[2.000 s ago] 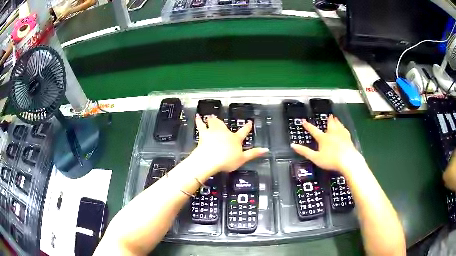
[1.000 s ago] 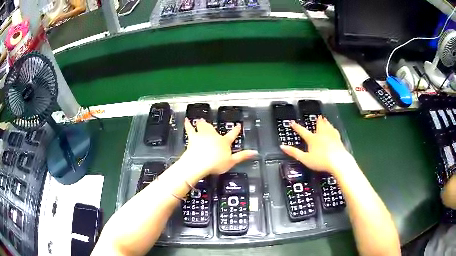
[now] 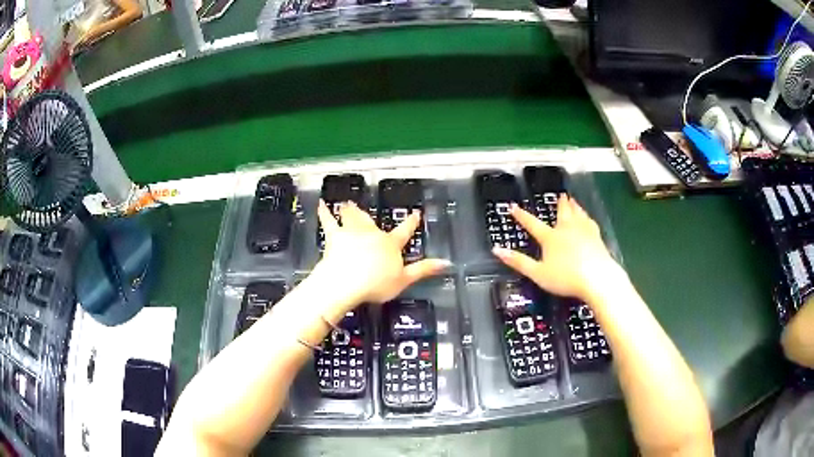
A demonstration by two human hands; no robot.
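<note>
A clear plastic tray [image 3: 453,312] holds several black keypad phones in two rows. My left hand [image 3: 364,257] is spread over two back-row phones, with fingertips on the left one [image 3: 344,189] and on the one beside it [image 3: 401,196]. My right hand [image 3: 564,252] is spread the same way over two more, the left one [image 3: 498,189] and the right one [image 3: 545,183]. Two front-row phones [image 3: 409,357] [image 3: 525,335] lie face up with lit screens. A phone at back left [image 3: 271,212] lies face down. My left forearm partly covers the front-left phones.
A dark fan [image 3: 46,161] stands at left, above a white sheet [image 3: 98,375] with a dark phone-like object [image 3: 144,402]. Other stocked trays are at far left and the far side. At right are a monitor, blue mouse [image 3: 706,150], loose keypad phone [image 3: 671,156], black tray [image 3: 785,219] and a person's arm.
The whole scene has shifted leftward in the picture. My hands stay spread over the same back-row phones, with nothing picked up.
</note>
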